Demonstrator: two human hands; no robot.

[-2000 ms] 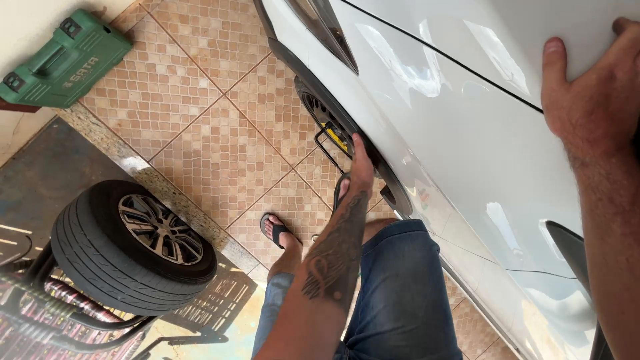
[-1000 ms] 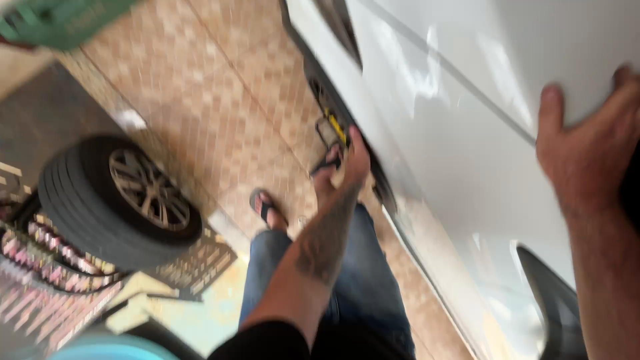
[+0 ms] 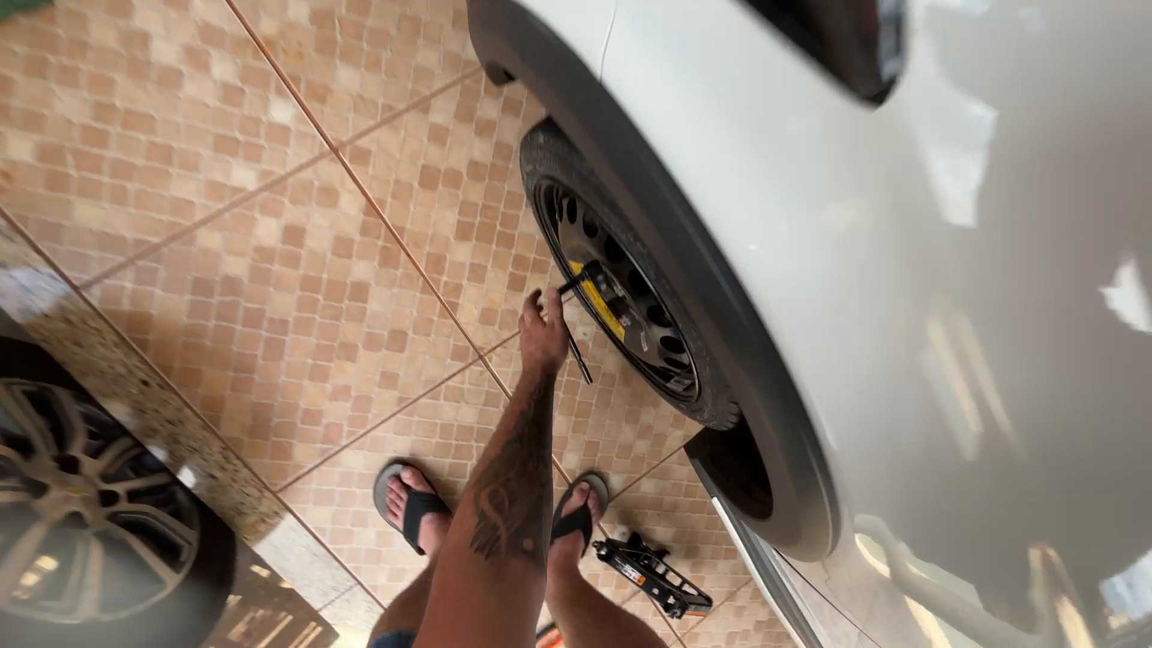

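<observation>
My left hand (image 3: 543, 328), on the tattooed forearm, holds a black L-shaped wheel wrench (image 3: 580, 355) near its bend. The wrench's short arm reaches to the middle of a black steel spare wheel (image 3: 643, 301), which bears a yellow label (image 3: 605, 310). This wheel sits in the dark-trimmed arch of a white car (image 3: 810, 270). The wrench's long arm slants down past the hand. Part of the grip is hidden behind the hand. My right hand is out of view.
A black scissor jack (image 3: 655, 576) lies on the tiled floor (image 3: 360, 270) beside my sandalled feet (image 3: 414, 504). At lower left is an alloy wheel with its tire (image 3: 207, 576), by a granite edge (image 3: 193, 405). A green corner shows at top left.
The view has moved closer to the car's wheel. My right hand, which rested on the white car panel, has left the view. My left hand is still at the wheel wrench.
</observation>
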